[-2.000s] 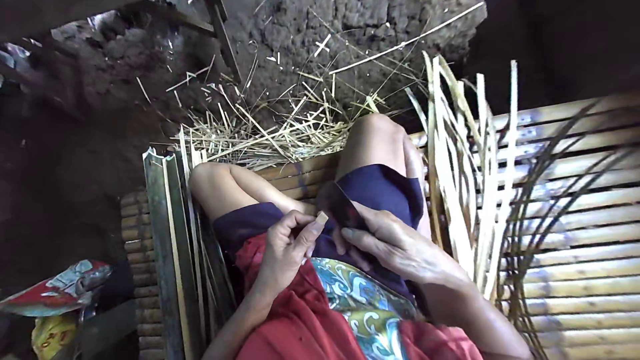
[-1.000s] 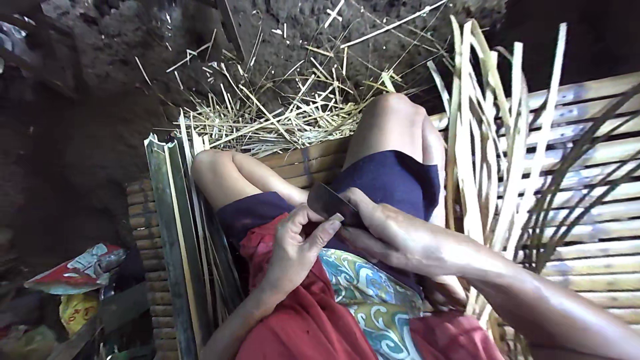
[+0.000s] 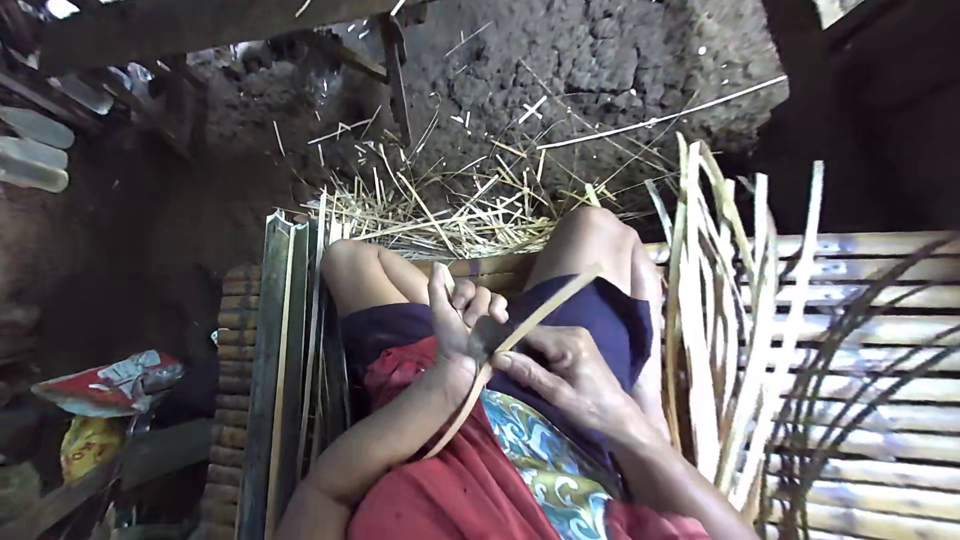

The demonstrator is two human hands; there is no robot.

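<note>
A thin bamboo strip (image 3: 551, 306) runs slantwise over my lap, from above my thigh down across my left wrist. My right hand (image 3: 566, 371) pinches it between thumb and finger near its middle. A dark, flat blade (image 3: 489, 337) lies between my hands, partly hidden by the strip; its handle is not visible. My left hand (image 3: 459, 322) is raised just left of the blade, palm partly up with curled fingers, and which part of it touches the blade or strip is unclear.
Long pale strips (image 3: 697, 315) lie right of my leg on the bamboo slat bench (image 3: 862, 382). Split bamboo lengths (image 3: 277, 360) lean along my left side. Shavings (image 3: 450, 217) pile beyond my knees. A red packet (image 3: 109, 382) lies at the far left.
The strip now extends long across my lap, where earlier only a short end showed at my left fingers. My left hand has turned and its fingers point away from me.
</note>
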